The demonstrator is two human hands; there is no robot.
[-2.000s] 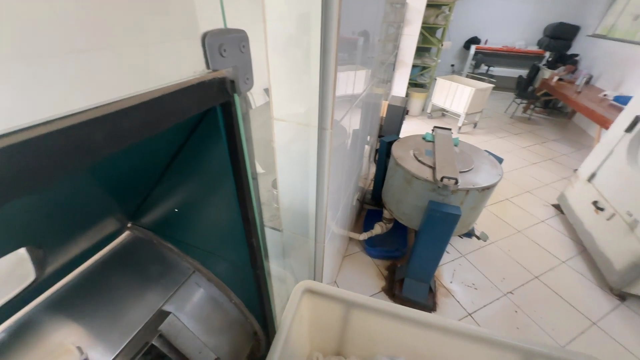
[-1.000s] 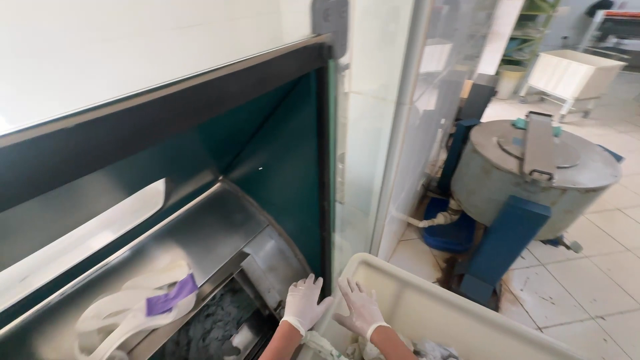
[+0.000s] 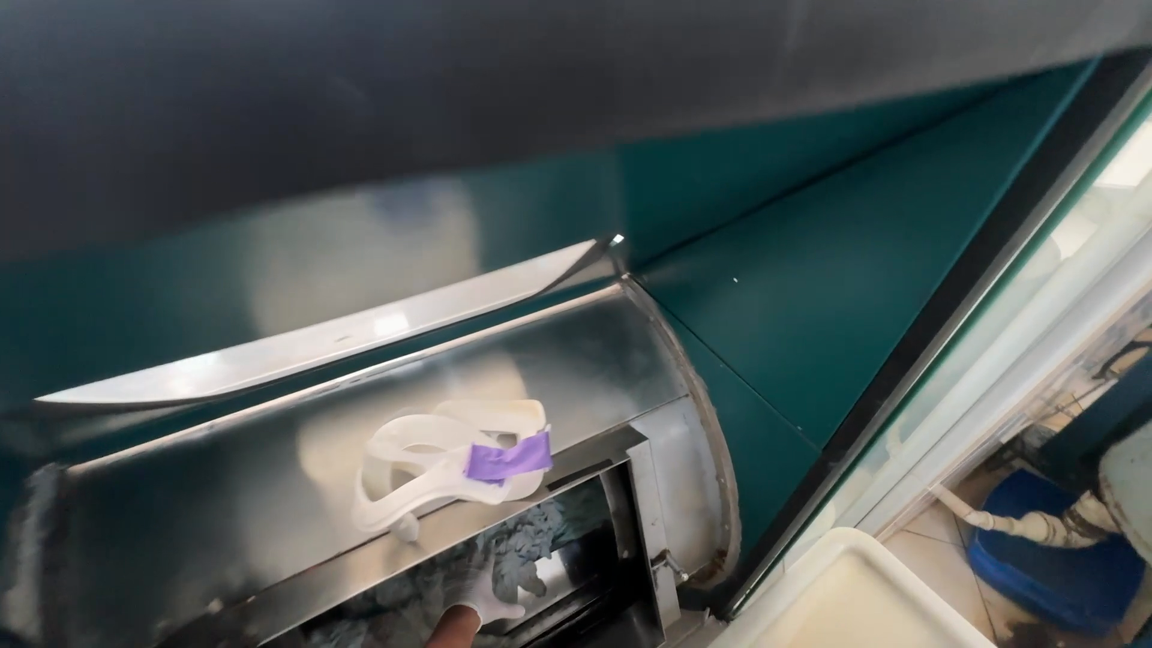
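My left hand [image 3: 477,589], in a white glove, reaches into the rectangular opening of a stainless steel drum [image 3: 621,360]. Its thumb stands apart, and the fingers are at a bunched grey-blue soft material [image 3: 526,549]; whether they grip it is not clear. More of this material lies in shadow inside the drum. My right hand is out of view. A white looped plastic item [image 3: 414,477] with purple tape [image 3: 508,457] rests on the drum just above the opening.
The dark frame edge [image 3: 864,396] of the machine's teal housing slants along the right, beside a glass panel. At the lower right stands a cream plastic bin [image 3: 855,585]. Beyond it, a blue basin [image 3: 1053,549] sits on the tiled floor under a pale pipe [image 3: 1017,522].
One second ago both gloved hands were between the drum opening and the cream bin; now the left is inside the opening and the right is out of view. The view has swung left and closer.
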